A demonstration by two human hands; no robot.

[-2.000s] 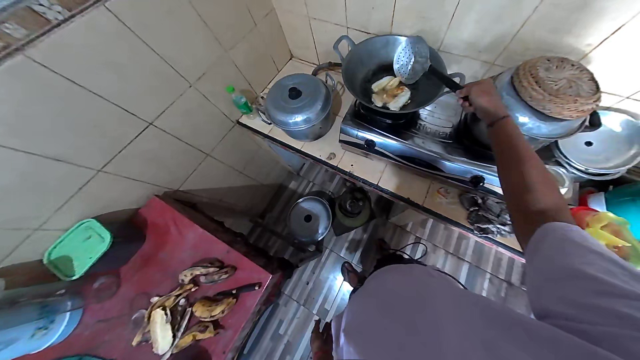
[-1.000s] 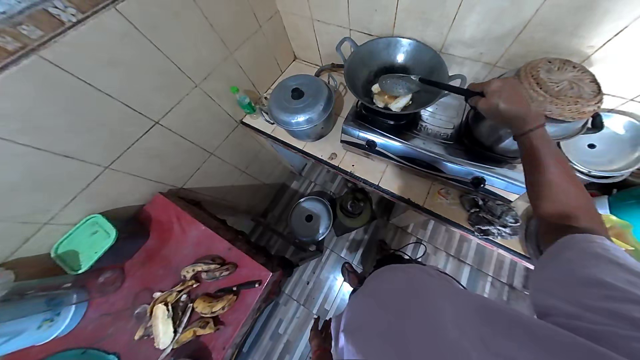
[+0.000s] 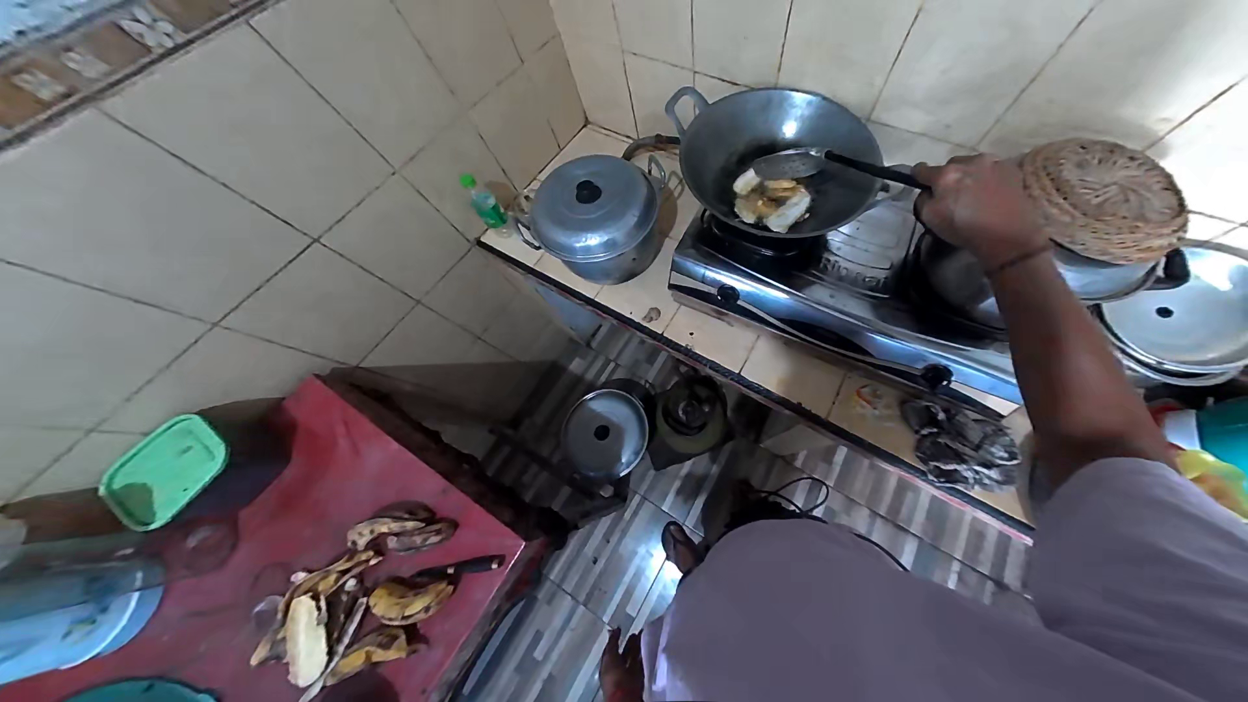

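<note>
My right hand (image 3: 975,203) grips the black handle of a metal skimmer (image 3: 790,164) over a dark wok (image 3: 780,117) on the gas stove (image 3: 838,302). The perforated head is low inside the wok, beside pale and golden banana pieces (image 3: 775,202). At the bottom edge, beside my grey shirt, fingers of my left hand (image 3: 621,668) appear to show; what they do cannot be made out. On the red table (image 3: 341,458) at the left lie banana peels (image 3: 409,600), a peeled banana piece (image 3: 306,639) and a knife with a black handle (image 3: 473,565).
A lidded aluminium pot (image 3: 595,210) and a small green bottle (image 3: 483,203) stand left of the stove. Right of the wok, a woven basket (image 3: 1102,200) rests on a large pot. Another lidded pot (image 3: 604,432) and a gas cylinder (image 3: 689,414) are on the floor. Crumpled plastic (image 3: 960,444) lies on the counter edge.
The skimmer, raised above the wok's right side two seconds ago, has come down into the wok near the banana pieces. My right hand has kept hold of its handle.
</note>
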